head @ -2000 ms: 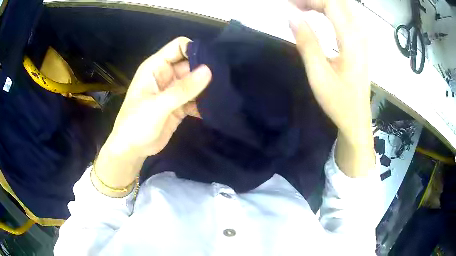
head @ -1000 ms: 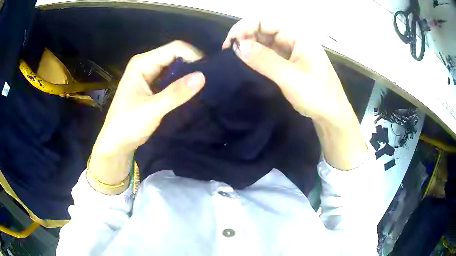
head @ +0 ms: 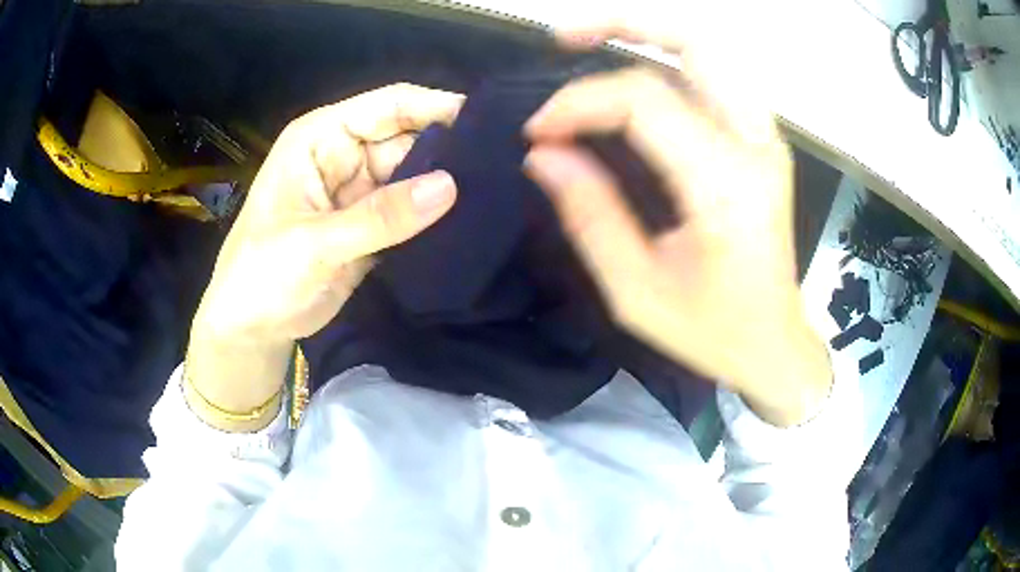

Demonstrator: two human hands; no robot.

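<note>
A navy garment piece (head: 481, 235) lies over the lap and rises between my hands. My left hand (head: 324, 207) holds a folded edge of it between thumb and fingers, left of centre. My right hand (head: 682, 223) is just right of the raised cloth, blurred, with thumb and forefinger apart at the tips. I cannot tell whether a small piece or thread is between them. The lower part of the cloth is in shadow.
A white table (head: 828, 78) curves across the top right, with black-handled scissors (head: 940, 73) on it. A pale side surface at right holds small dark cut pieces (head: 856, 318) and tangled thread ends (head: 895, 240). Yellow-framed racks (head: 112, 179) with dark cloth stand at left.
My right hand was up over the table, came down to pinch the cloth edge, and has now moved slightly off with fingers parted. My left hand keeps its hold, shifted a little.
</note>
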